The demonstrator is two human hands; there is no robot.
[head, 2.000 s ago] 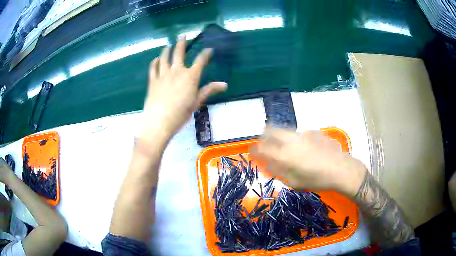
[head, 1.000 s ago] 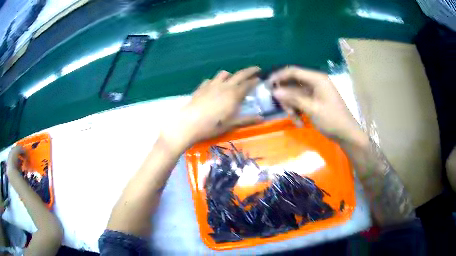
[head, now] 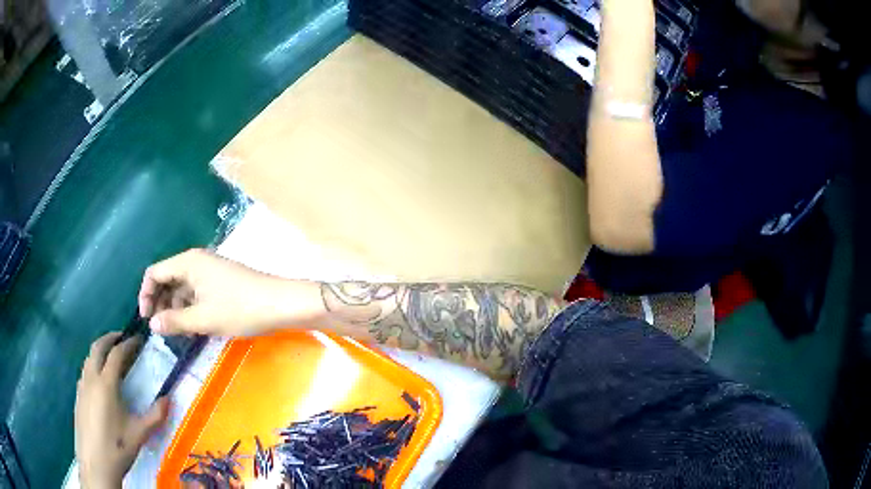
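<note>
A black phone middle frame point(head: 178, 367) lies on the white bench cover at the left, beside the orange parts tray. My left hand point(head: 110, 411) holds its near left side, fingers curled over the edge. My right hand point(head: 196, 291) is at its far end, thumb and fingertips together at the frame's edge; whether a small strip is between them cannot be told. The orange tray point(head: 432, 406) holds many loose black strips point(head: 334, 444) and is cut off by the bottom edge of the picture.
A large tan cardboard sheet point(head: 411, 162) lies beyond my right forearm. Dark ribbed trays point(head: 487, 81) stand behind it, with metallic-looking parts at the top. A neighbouring person's forearm point(head: 626, 143) reaches over them. The green conveyor belt point(head: 105, 248) curves along the left.
The view has swung to the right, so the neighbouring person and dark trays now show and the second orange tray is out of view. Both hands remain at the frame.
</note>
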